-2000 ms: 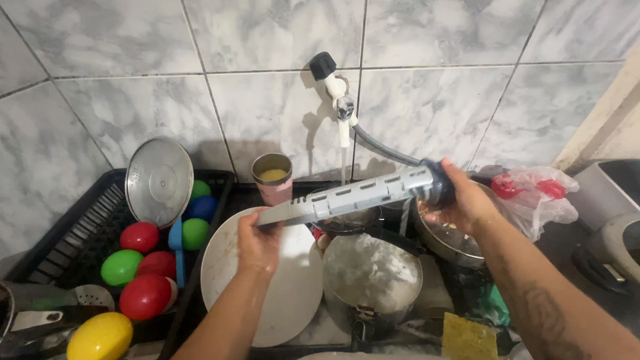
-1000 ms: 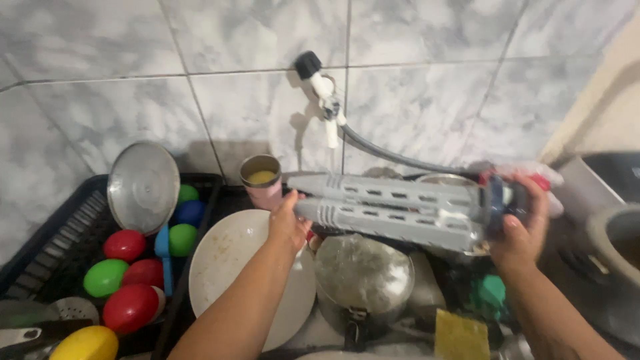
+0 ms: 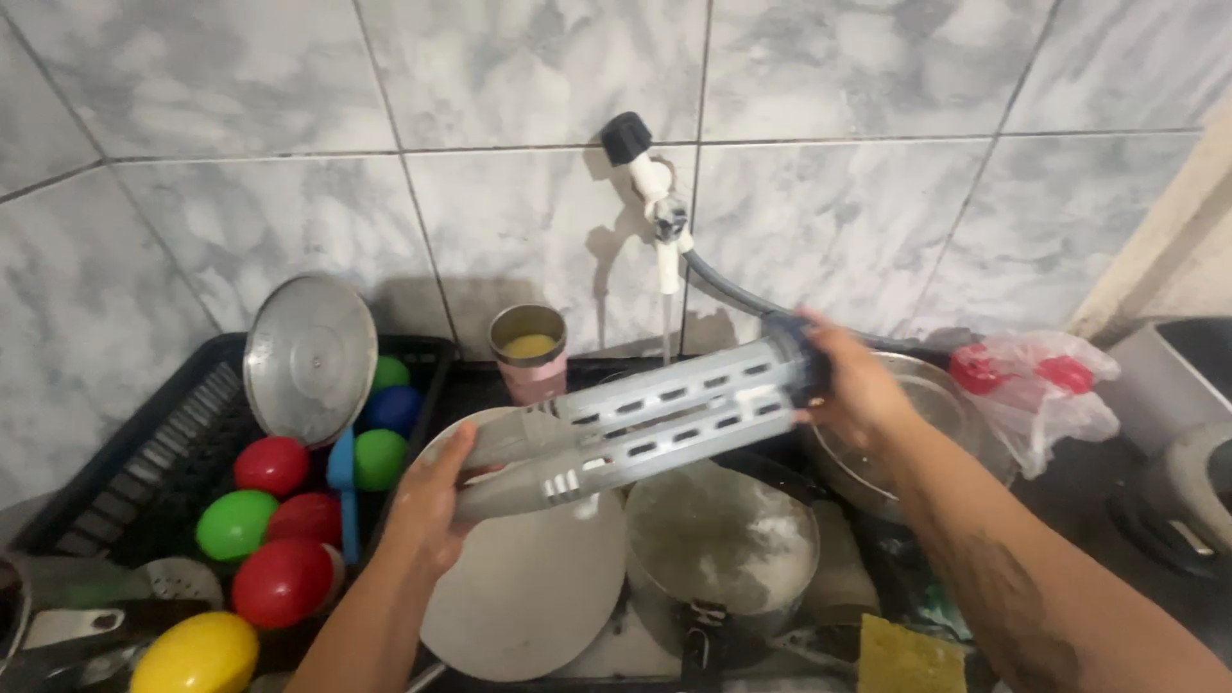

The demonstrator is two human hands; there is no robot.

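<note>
Over the sink I hold a grey slotted plastic utensil [image 3: 664, 414], tilted, its right side higher. It has two long perforated arms joined at a dark end piece. My left hand [image 3: 433, 500] grips the tapered left ends. My right hand [image 3: 852, 380] is closed around the dark end at the right. Behind it, a thin stream of water falls from the white tap [image 3: 667, 226]. Below lie a large white plate [image 3: 525, 587] with water on it and a metal pot [image 3: 722, 544] holding cloudy liquid. Whether the two arms are fully joined at the left is hidden.
At left, a black rack [image 3: 221, 371] holds a metal lid [image 3: 310, 361], coloured plastic cups or balls and a blue utensil [image 3: 345, 491]. A pink tumbler [image 3: 536, 375] stands by the wall. At right are another pot [image 3: 905, 500], a plastic bag [image 3: 1049, 385] and a yellow sponge [image 3: 910, 659].
Both hands have kept hold of the grey utensil. Since one second ago it has tilted, its right end now higher, and its left end has come lower over the plate.
</note>
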